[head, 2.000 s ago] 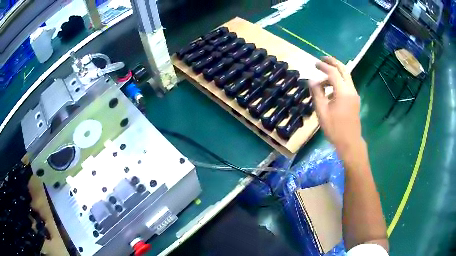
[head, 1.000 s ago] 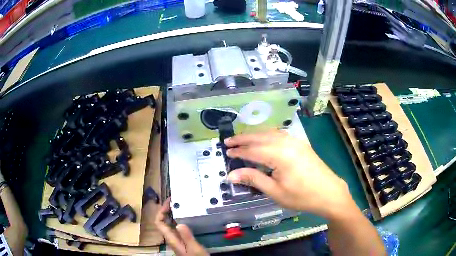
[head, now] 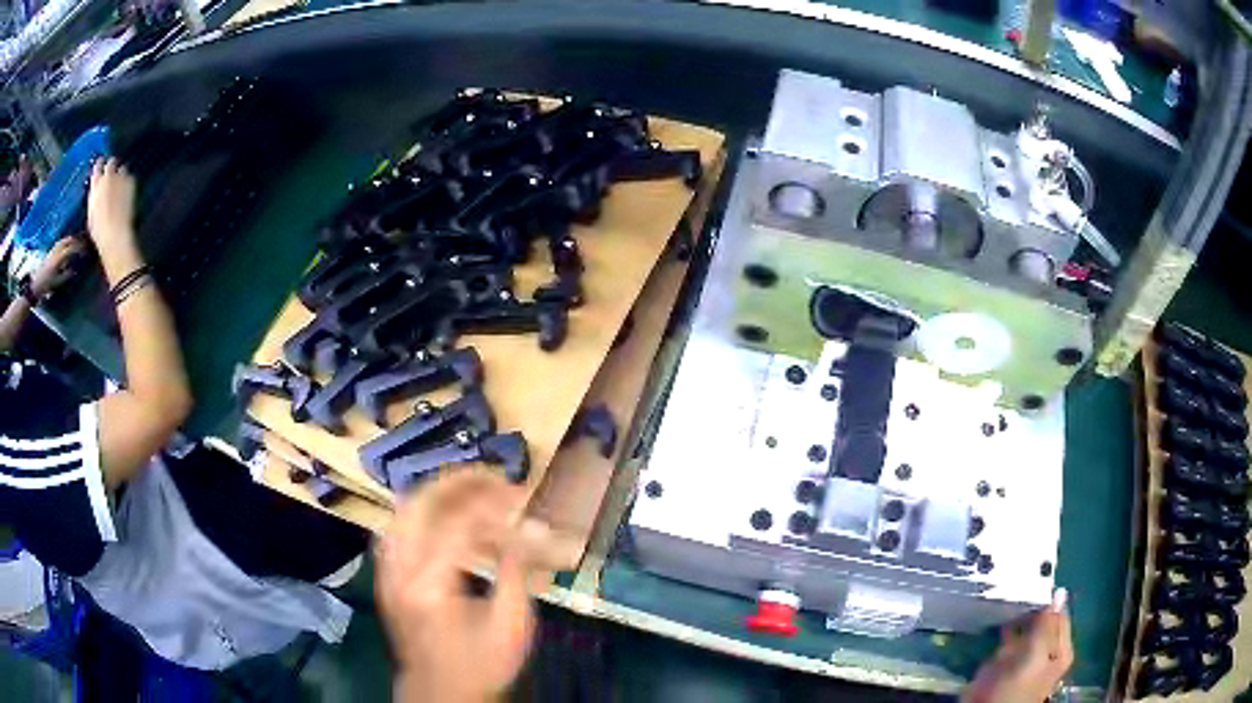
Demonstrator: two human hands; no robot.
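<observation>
A black plastic handle [head: 864, 409] lies in the nest of the silver fixture [head: 714, 474], its upper end at the dark opening of the yellow-green front plate [head: 783, 282]. Neither hand touches the handle. My right hand [head: 1027, 657] is at the fixture's lower right side, partly cut off by the bottom edge, with no part visible in it. My left hand [head: 460, 591] is blurred, at the front edge of the left cardboard sheet [head: 604, 337], just below the jumbled pile of black handles [head: 453, 261]. A dark spot shows among its fingers; I cannot tell whether it holds anything.
A red emergency stop button [head: 776, 613] is low on the fixture front. Rows of black handles [head: 1197, 508] lie on cardboard at the far right. A metal post [head: 1167, 261] stands behind the fixture's right side. Another person [head: 131, 371] works at the left.
The view has turned left. My right hand has let go of the handle and moved to the fixture's lower right. My left hand has moved from the fixture's left side to the pile's front edge.
</observation>
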